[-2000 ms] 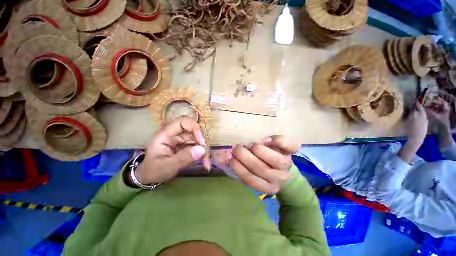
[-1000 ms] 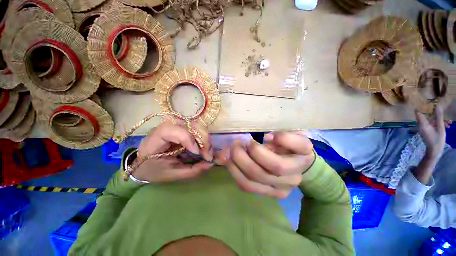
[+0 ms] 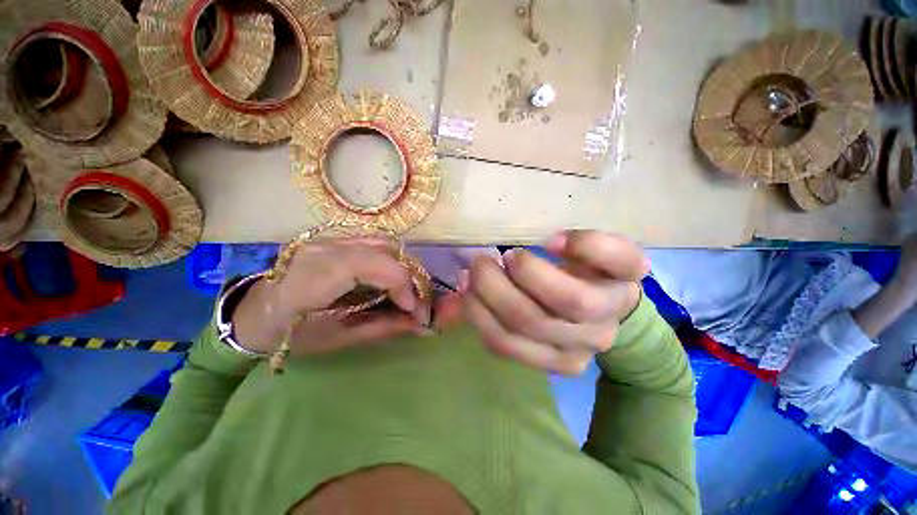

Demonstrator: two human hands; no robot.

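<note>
My left hand (image 3: 337, 292) is closed on a twisted cord piece (image 3: 294, 324), whose loops and knotted end hang out around the fingers over my lap. A short dark thin tip shows at the left fingertips; what it belongs to is unclear. My right hand (image 3: 553, 299) is just to the right, fingers curled with thumb and index near the left fingertips. Whether it pinches something thin cannot be told. A woven ring (image 3: 414, 173) with a thin red inner band lies flat on the table just beyond my left hand.
Red-collared rings (image 3: 156, 201) are piled at left. A work board (image 3: 483, 60) with brown specks and a small white piece (image 3: 543, 96) lies ahead. Stacked rings (image 3: 719, 121) with cords are at right. Another worker's sleeve (image 3: 840, 367) is at right; blue crates (image 3: 724, 392) are below.
The cord came into view in my left hand, its loose end now hanging lower over my lap. Both hands stay close together. The view has shifted, and the other worker's hand has left the picture.
</note>
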